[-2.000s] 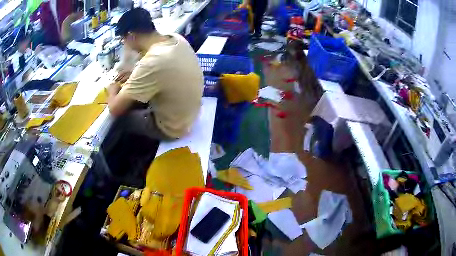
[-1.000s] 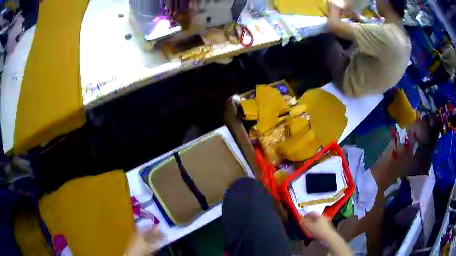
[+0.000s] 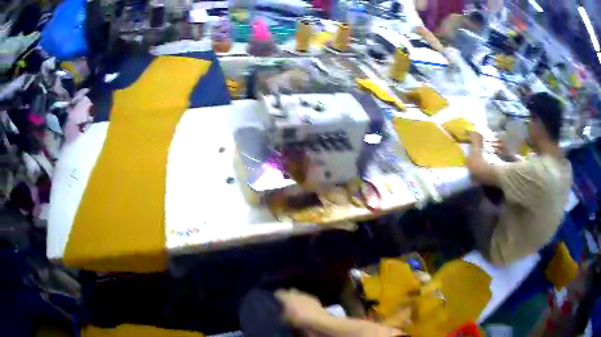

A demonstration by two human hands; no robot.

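Observation:
A long mustard-yellow panel (image 3: 135,164) lies flat on the table left of the machine, its near end over the front edge. The white overlock machine (image 3: 323,128) stands at the middle with a pink-white light at its needle area. Scissors (image 3: 370,195) with a red handle loop lie at its right front. My right hand (image 3: 300,308) is low at the bottom centre, blurred, beside a dark rounded shape, below the table edge; whether it holds anything is unclear. My left hand is not in view.
A person in a tan shirt (image 3: 534,197) sits at the right, hands by yellow pieces (image 3: 428,141) on the table. An open box of yellow pieces (image 3: 395,286) and a red basket edge (image 3: 466,330) are at the lower right. Navy cloth (image 3: 209,89) lies under the panel's far end.
The view has swung up and left towards the machine and long panel. My left hand has left view. My right hand is now away from the red basket, whose phone is out of view.

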